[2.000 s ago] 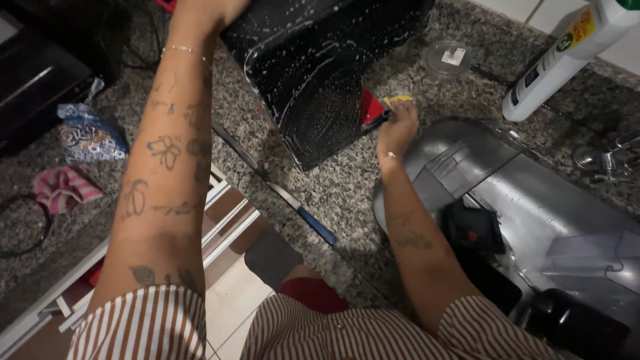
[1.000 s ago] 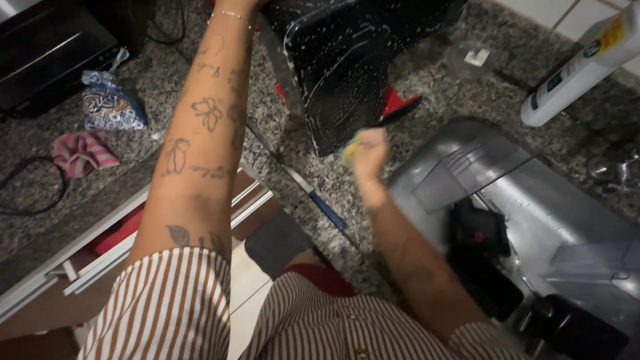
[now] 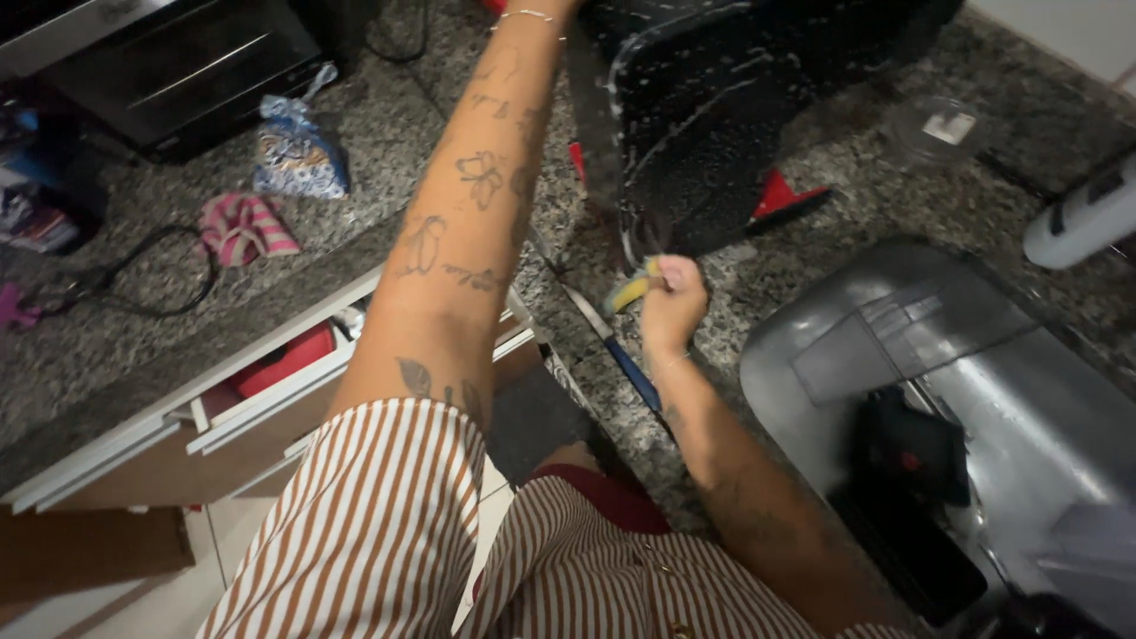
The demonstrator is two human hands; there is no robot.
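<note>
A black soapy appliance part (image 3: 710,133), box-like with suds over its face, stands on the granite countertop at the top centre. My right hand (image 3: 676,302) grips a yellow and green sponge (image 3: 632,288) by the lower corner of that part. My left arm reaches up to the part's upper left; the left hand is mostly cut off by the top edge, so its grasp is hidden. Red pieces (image 3: 779,195) show beside and behind the black part. A knife with a blue handle (image 3: 632,373) lies on the counter just below the sponge.
At right, a steel sink (image 3: 799,337) holds black parts (image 3: 914,444) and clear plastic pieces. A white bottle (image 3: 1083,213) and a clear round lid (image 3: 936,129) are behind it. To the left are a pink striped cloth (image 3: 248,229), a blue bag (image 3: 300,151), a black cable and an open drawer (image 3: 284,364).
My right hand has come down from the red piece at the black part's right side to its lower corner, with the sponge in it. The view has shifted somewhat.
</note>
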